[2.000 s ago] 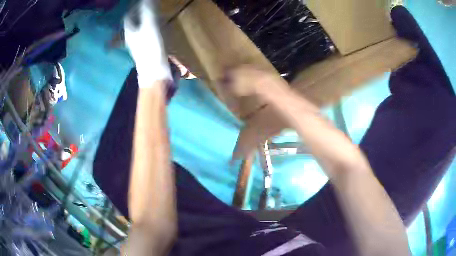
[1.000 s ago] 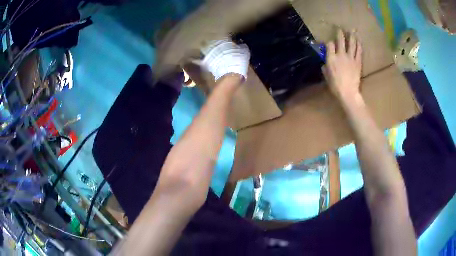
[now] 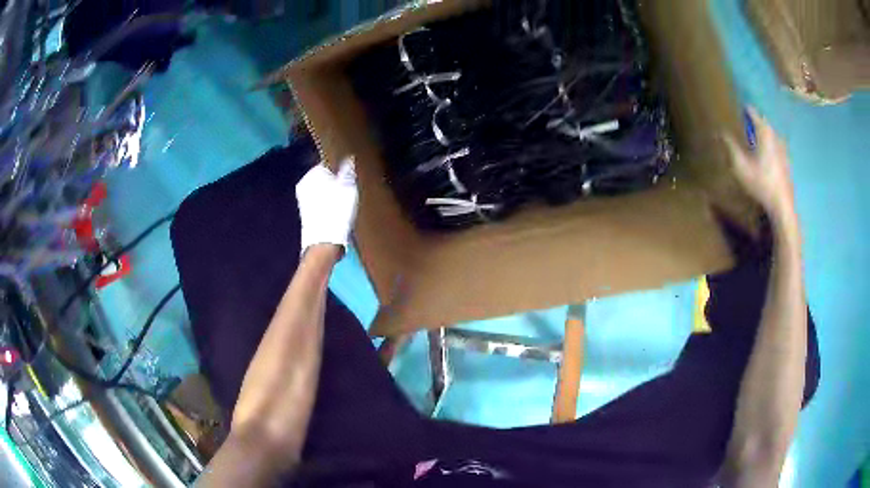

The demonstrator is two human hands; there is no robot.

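A brown cardboard carton stands open in front of me between my knees, its upper part cut off by the top edge. It is full of black cable bundles with white tie strips around them. My left hand, in a white glove, holds the carton's left wall at its edge. My bare right hand is at the carton's right side, slightly blurred. A small dark blue tool shows at its fingers; I cannot tell what it is.
A metal-legged stool shows below the carton. Tangled cables and a bench edge are at the left. A red object is on the blue-green floor. Another brown carton is at the upper right.
The carton's flaps were lying across or outward and now stand up around the opening, showing more cables. My left hand moved left and down to the carton's wall; my right hand moved right.
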